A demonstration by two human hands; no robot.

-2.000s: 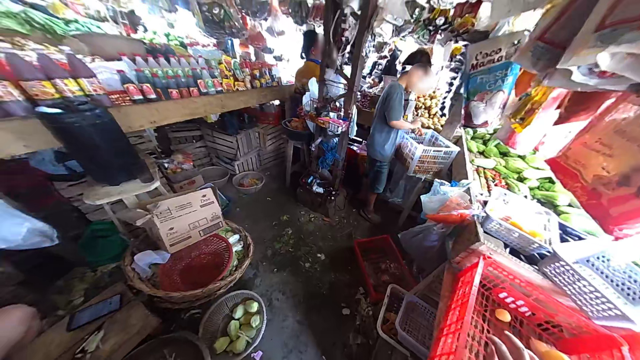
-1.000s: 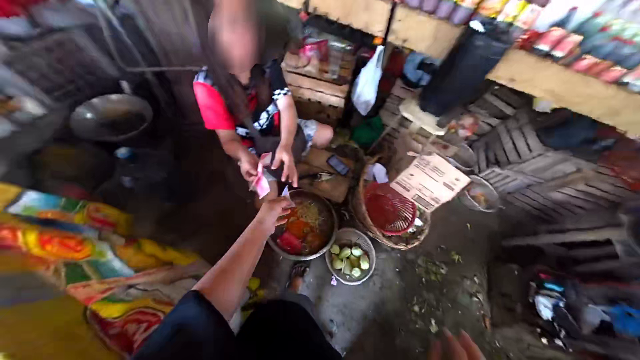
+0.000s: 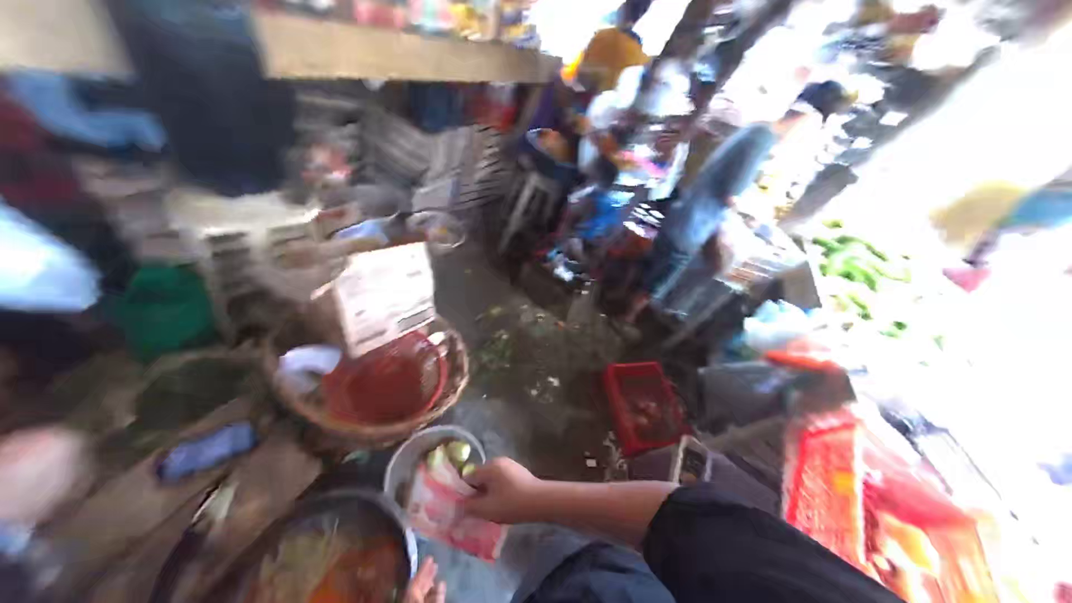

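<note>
My right hand [image 3: 501, 492], its arm in a dark sleeve reaching in from the lower right, grips pink and white paper, apparently banknotes [image 3: 456, 515]. The paper hangs over a round bowl [image 3: 395, 473] of pale green vegetables [image 3: 456, 452]. Only some fingers of my left hand [image 3: 425, 584] show at the bottom edge, beside a large metal basin [image 3: 410, 544] with orange and pale contents; whether that hand holds anything cannot be told. The view is blurred.
A wicker basket [image 3: 456, 381] holds a red plastic basket [image 3: 389, 381] and a cardboard box [image 3: 387, 293]. A phone [image 3: 207, 450] lies at left. Red crates [image 3: 645, 406] [image 3: 825, 477] stand right. A person in blue-grey [image 3: 720, 180] stands behind.
The view has swung right, away from the seated person. One second ago my left hand reached toward that person's hands and pink paper; now pink and white paper is in my right hand.
</note>
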